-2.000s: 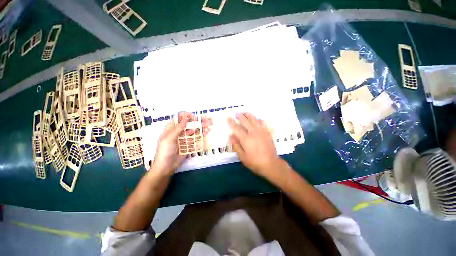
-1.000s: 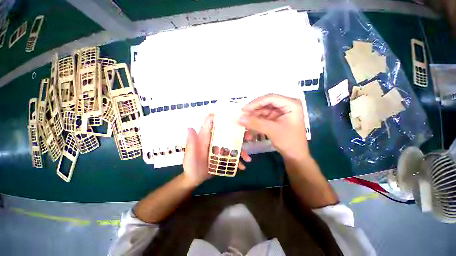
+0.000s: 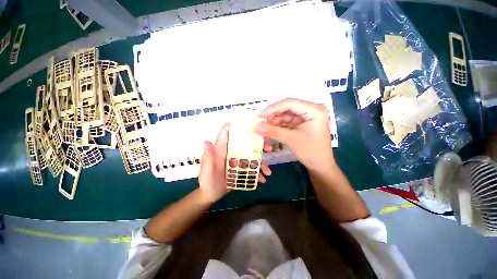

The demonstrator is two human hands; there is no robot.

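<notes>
A beige front housing [image 3: 243, 177] is held upright over the white sheets, its key grid towards me. My left hand [image 3: 216, 166] holds it from the left and behind, with fingertips showing at its right edge. My right hand [image 3: 301, 131] has thumb and index finger pinched at the housing's bright upper part. A pale piece seems to cover the window there, but glare hides its edges and whether my fingers grip it. The die-cut sheet [image 3: 188, 144] lies below my hands, in front of a bright stack of sheets [image 3: 240, 60].
A pile of housings [image 3: 82, 114] lies at left. Cream pieces [image 3: 406, 109] and a white card [image 3: 369, 93] lie on a clear plastic bag [image 3: 381, 155] at right. One housing [image 3: 458, 60] lies farther right, above a fan [image 3: 479, 190]. A metal rail [image 3: 32, 62] runs behind.
Since two seconds ago, the housing has come nearer me and my right hand has moved from the sheet to its upper part. Over the last second the hands have barely moved; the view has shifted slightly.
</notes>
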